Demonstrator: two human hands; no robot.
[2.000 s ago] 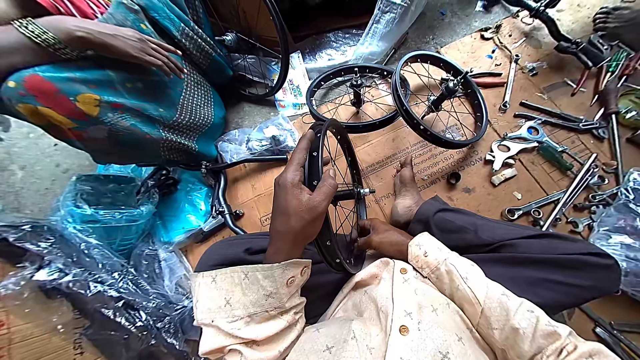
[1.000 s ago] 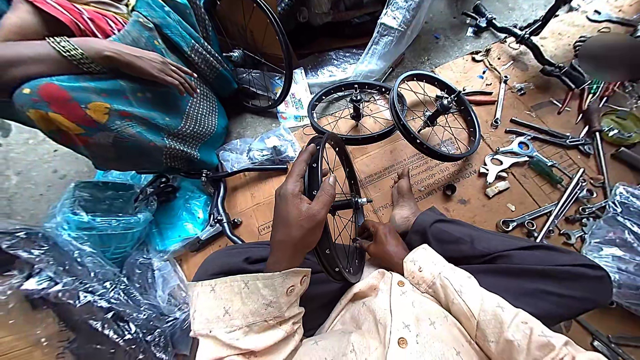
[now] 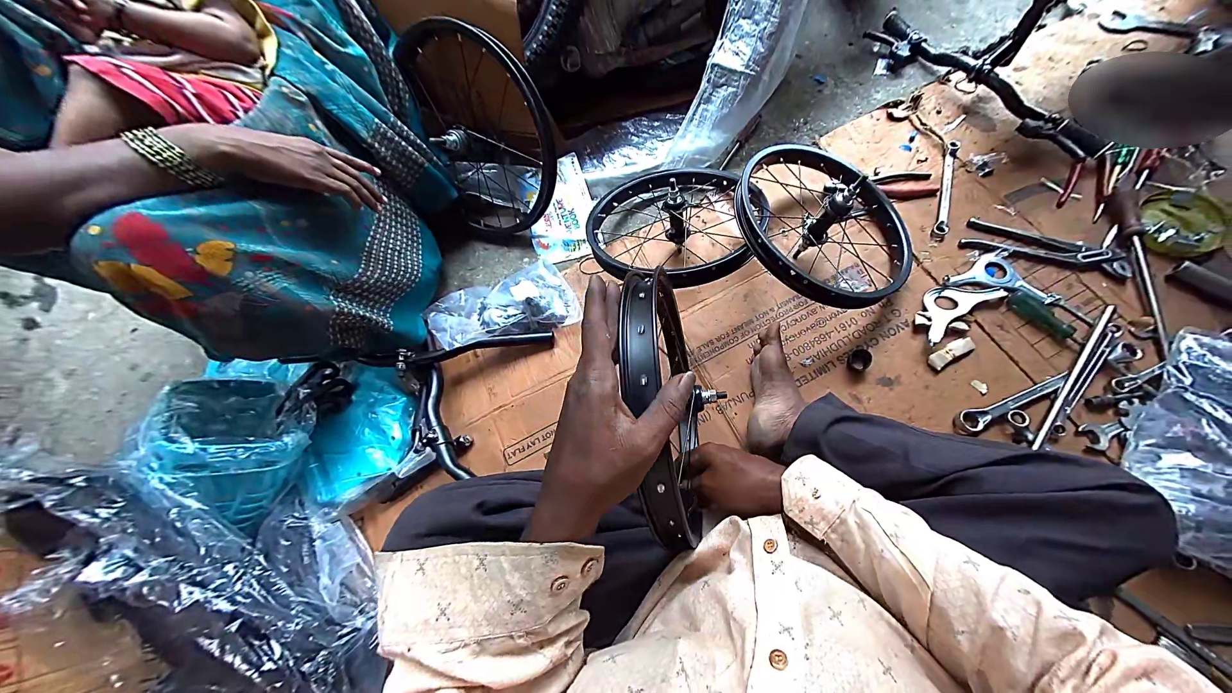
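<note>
A small black spoked bicycle wheel stands on edge, tilted, between my legs, its rim turned toward me and its hub axle pointing right. Against the rim's left side rests my left hand, its fingers extended upward and its thumb reaching across toward the hub. My right hand is closed at the spokes on the right side, below the axle; whatever its fingers grip is hidden. Beyond the held wheel, two more small wheels lie on the cardboard, the right one leaning over the edge of the left one.
Spanners, pliers and screwdrivers lie on the cardboard at right. A black handlebar is at upper right. Another person's hand rests on a knee at left, near an upright wheel. Plastic wrapping and a blue basket are lower left.
My left hand's fingers have straightened along the rim from a more curled grip. The held wheel has turned so that its outer rim face shows more.
</note>
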